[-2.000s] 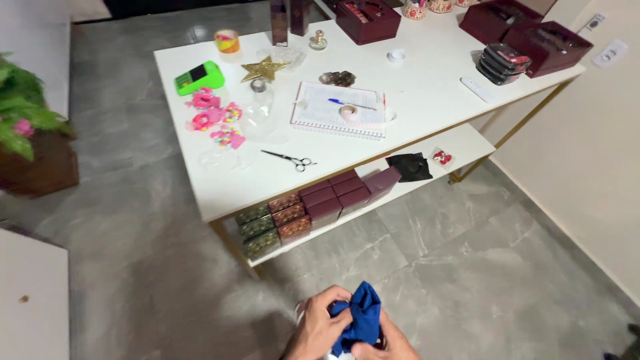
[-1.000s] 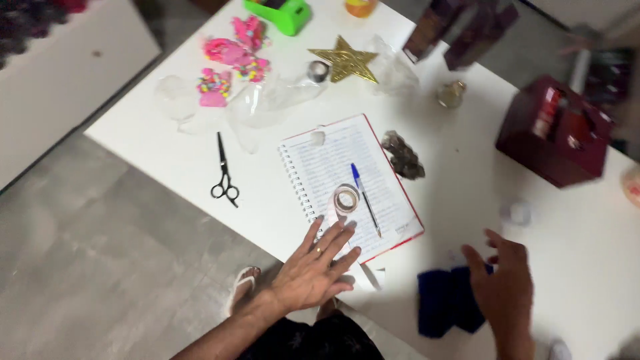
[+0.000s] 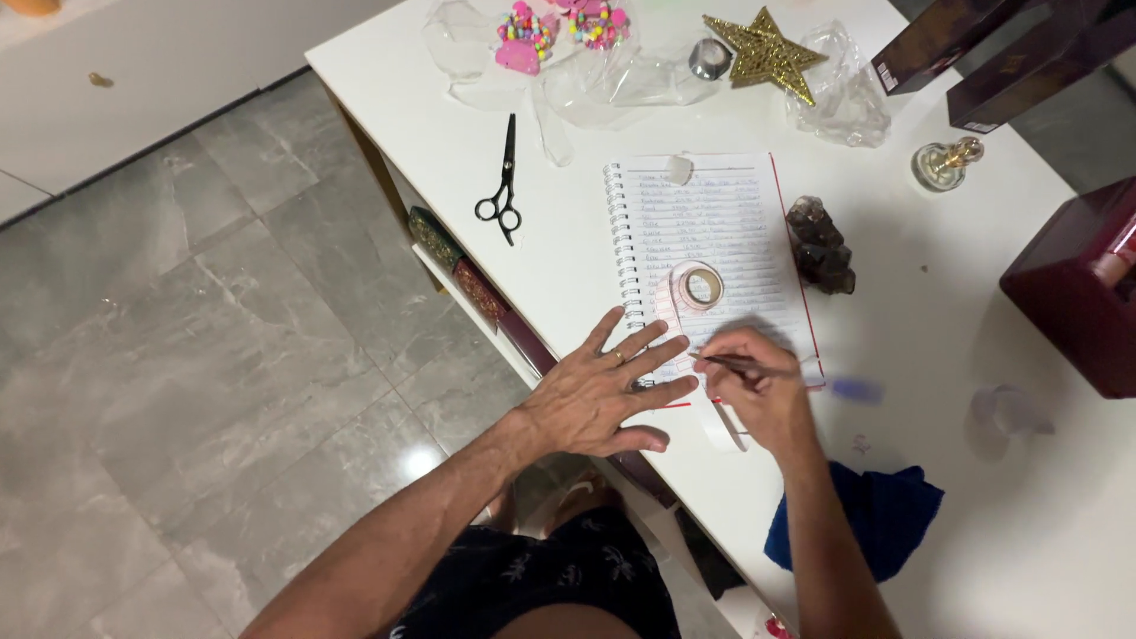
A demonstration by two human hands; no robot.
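My left hand (image 3: 612,386) lies spread over the lower left part of an open spiral notebook (image 3: 754,213) filled with handwriting, its fingertips by a strip of small labels. My right hand (image 3: 754,377) grips a ballpoint pen (image 3: 732,362), its tip close to the label strip. The strip runs from a label roll (image 3: 703,287) on the page, and its white tail curls below the notebook. A blurred blue pen cap (image 3: 857,389) shows right of the hand. Partly under my right forearm lies a dark blue cloth (image 3: 879,515).
Black scissors (image 3: 504,182) lie left of the notebook. Beyond it are clear plastic packaging (image 3: 612,84), a gold glitter star (image 3: 765,55) and beaded pink items (image 3: 525,40). A dark crystal cluster (image 3: 821,244), a glass perfume bottle (image 3: 945,164) and a burgundy box (image 3: 1083,284) stand to the right.
The blue cloth, held in both hands two seconds ago, was on the table one second ago. My right hand has moved left onto the notebook and taken hold of the pen that lay there.
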